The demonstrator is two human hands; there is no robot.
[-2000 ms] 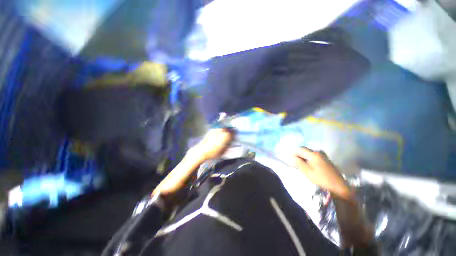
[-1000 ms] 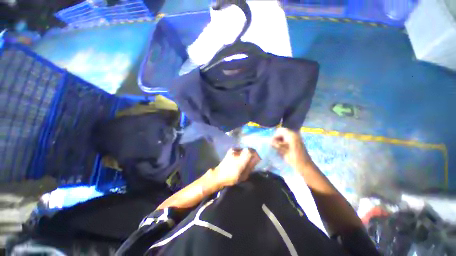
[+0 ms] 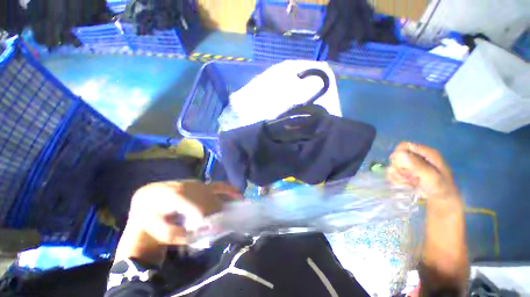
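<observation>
A clear poly bag (image 3: 314, 206) is stretched across in front of the wearer between both hands. My left hand (image 3: 174, 214), slightly blurred, grips its left end. My right hand (image 3: 421, 168) is closed on its right end. Beyond the bag, a dark garment (image 3: 302, 151) on a black hanger (image 3: 317, 93) lies at the blue crate's near side, its collar and hook pointing away. The bag covers the garment's lower part from view. It does not enclose the collar or shoulders.
White stacked poly bags (image 3: 279, 81) lie over a blue crate (image 3: 200, 98). Tall blue mesh crates (image 3: 40, 110) stand at left, with dark clothes (image 3: 145, 174) and khaki cloth near them. A light grey bin (image 3: 485, 87) stands at right. More blue crates stand along the back.
The hands have moved apart and up, and the clear bag is now spread wide between them. The view has tilted up, showing more crates at the back.
</observation>
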